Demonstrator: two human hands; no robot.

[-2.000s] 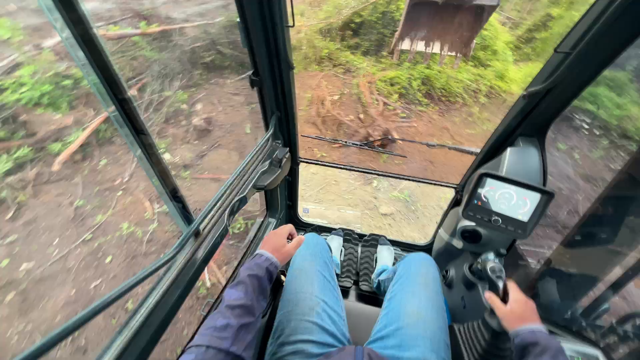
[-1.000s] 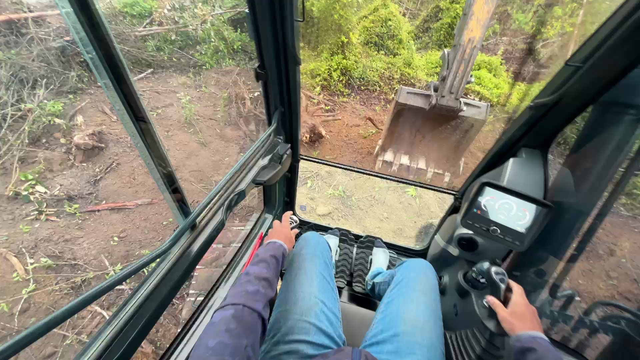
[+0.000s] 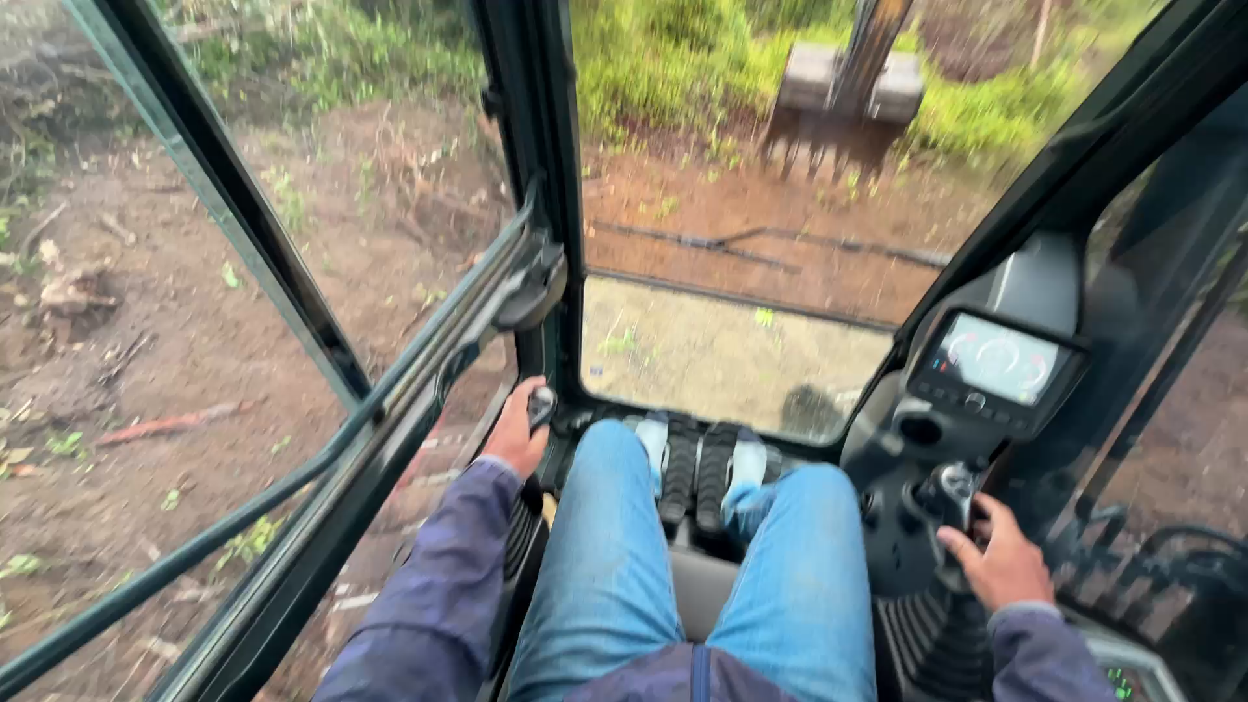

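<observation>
My left hand (image 3: 517, 429) is closed round the left joystick (image 3: 541, 405), beside the cab's door frame. On the right, my right hand (image 3: 1004, 556) grips the right joystick (image 3: 951, 492), thumb against its near side. Through the windscreen an excavator bucket (image 3: 843, 107) hangs from the arm (image 3: 875, 39), teeth pointing down, in front of green brush. Whether the teeth touch the ground I cannot tell. Above the right joystick stands a lit monitor (image 3: 996, 359). My feet are by the ribbed black foot pedals (image 3: 697, 468), between my knees.
A wiper (image 3: 721, 242) crosses the windscreen. Left of the cab lie brown soil (image 3: 322, 322), a reddish branch (image 3: 175, 424) and a stump-like piece of wood (image 3: 78, 292). Green brush (image 3: 673, 68) grows ahead. The door's handrail (image 3: 292, 478) runs along my left side.
Since one second ago the bucket has moved farther from the cab and tipped, so its teeth now point down. The outside view has shifted. Both hands remain on the joysticks.
</observation>
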